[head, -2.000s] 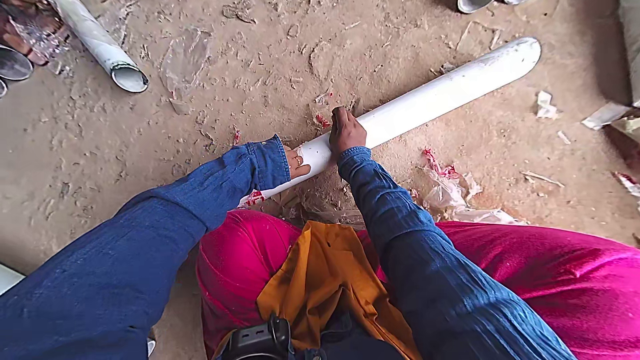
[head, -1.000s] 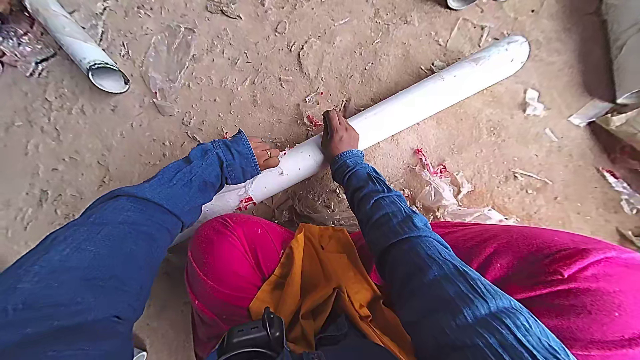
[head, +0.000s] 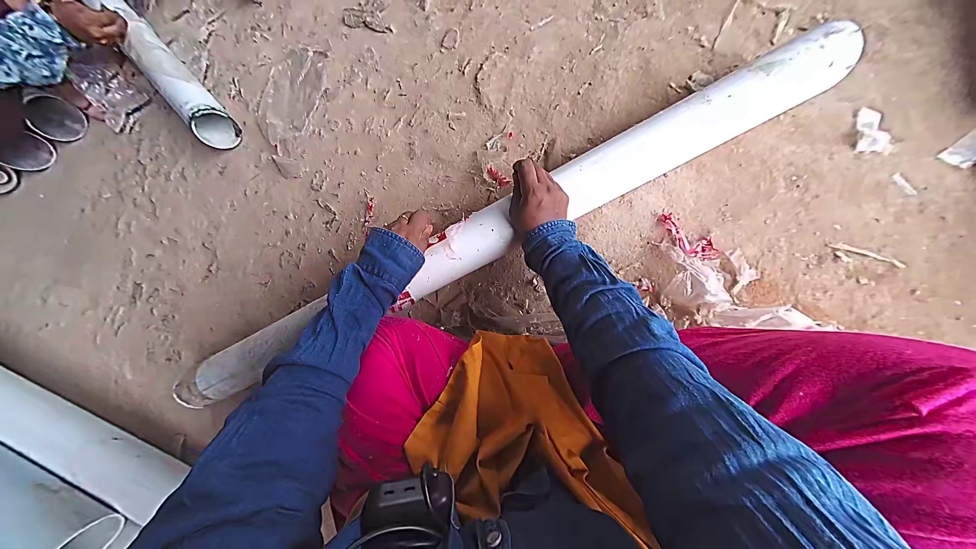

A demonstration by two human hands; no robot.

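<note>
A long white plastic pipe [head: 656, 156] lies diagonally over the dirt floor in front of my knees, from lower left to upper right. Near its middle my right hand [head: 538, 197] is closed around it, thumb on the far side. My left hand [head: 412, 229] rests against the pipe's far side, a little lower left; its fingers are partly hidden, so its grip is unclear. Between the hands, bits of clear and red printed film [head: 450, 238] cling to the pipe. More red film [head: 402, 302] shows below my left cuff.
Another person's hand [head: 90, 23] touches a second white pipe [head: 164, 69] at upper left. Several pipe ends [head: 55, 116] lie beside it. Large pale pipes [head: 84, 442] lie at lower left. Torn plastic film [head: 698, 282] lies right of my right forearm.
The pipe's lower left end has come into view beyond my left forearm. Another person's hand now shows at upper left. My right hand stays on the pipe.
</note>
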